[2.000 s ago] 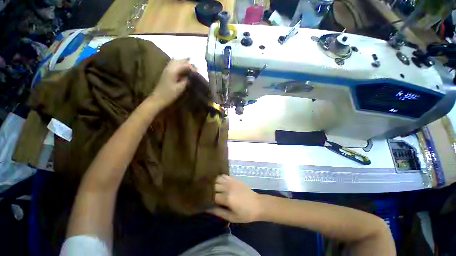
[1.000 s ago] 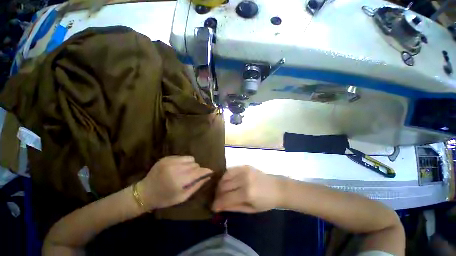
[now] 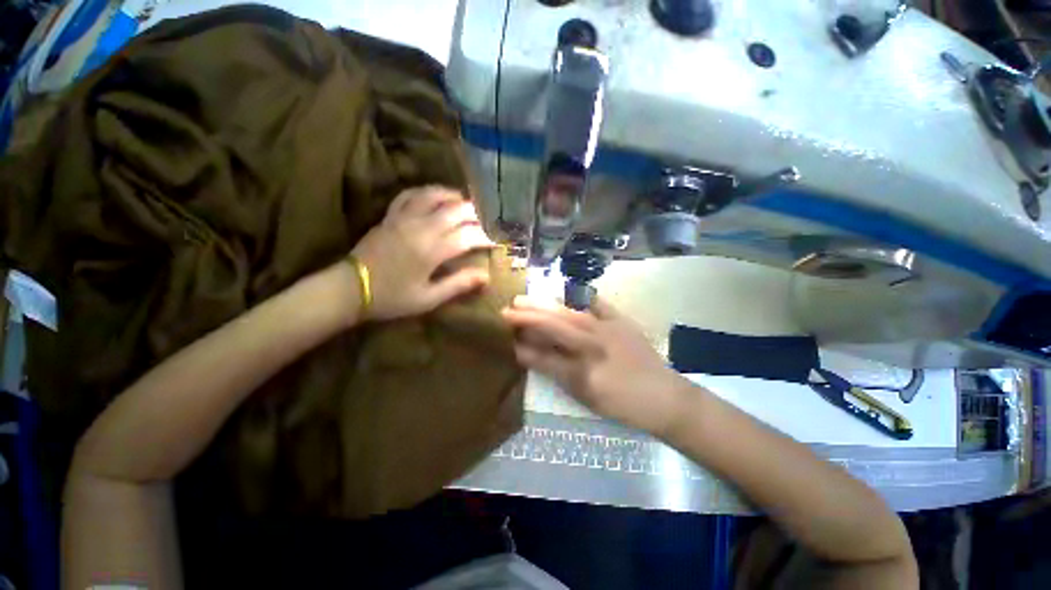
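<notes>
The brown garment (image 3: 426,392) lies bunched on the table left of the needle, its right edge at the lit presser foot (image 3: 519,259). My left hand (image 3: 429,256) lies on the cloth just left of the foot, fingers bent and pressing on it; whether it pinches the cloth is hidden. My right hand (image 3: 588,352) is in front of the foot, its fingertips on the cloth's right edge. The white sewing machine head (image 3: 738,127) stands over the work. A white label (image 3: 31,300) shows at the garment's left.
Black fabric strips (image 3: 743,353) lie right of my right hand, with a yellow-and-black tool (image 3: 870,409) beside them. A ruled scale (image 3: 588,452) runs along the table's front edge. A dark slotted inset (image 3: 983,411) is at the far right.
Both hands have moved from the cloth's front edge up and back to the presser foot. The view has moved closer to the machine. The front of the cloth now slants leftward.
</notes>
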